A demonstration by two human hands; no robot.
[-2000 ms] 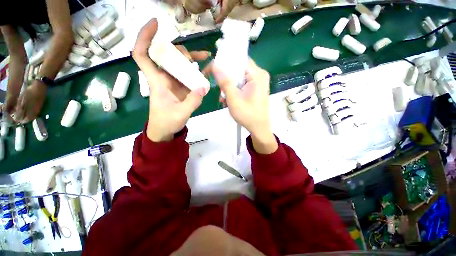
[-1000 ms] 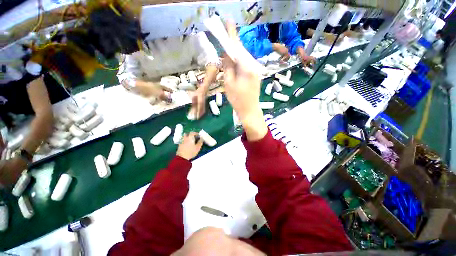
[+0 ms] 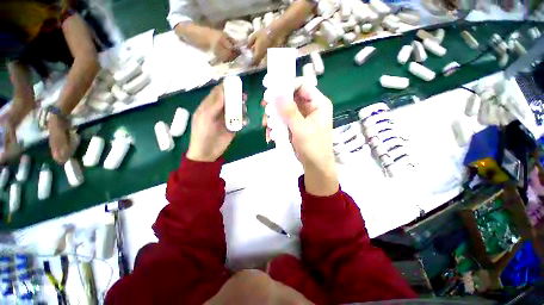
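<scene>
My left hand holds a white oblong housing upright above the belt, with small dark marks on its lower end. My right hand holds a flat white label strip upright just to the right of the housing, not touching it. The strip's lower part is overexposed against my fingers, so I cannot tell whether a label is on a fingertip. A short grey pointed blade lies on the white bench between my forearms.
The green belt carries scattered housings. A row of curved white pieces lies right of my hands. A blue box and parts boxes are at the right. Pliers and a long-handled tool lie left. Other workers' hands are opposite.
The view has swung back down. My left hand has risen from the belt with a housing in it. My right hand has lowered with the strip, beside the housing.
</scene>
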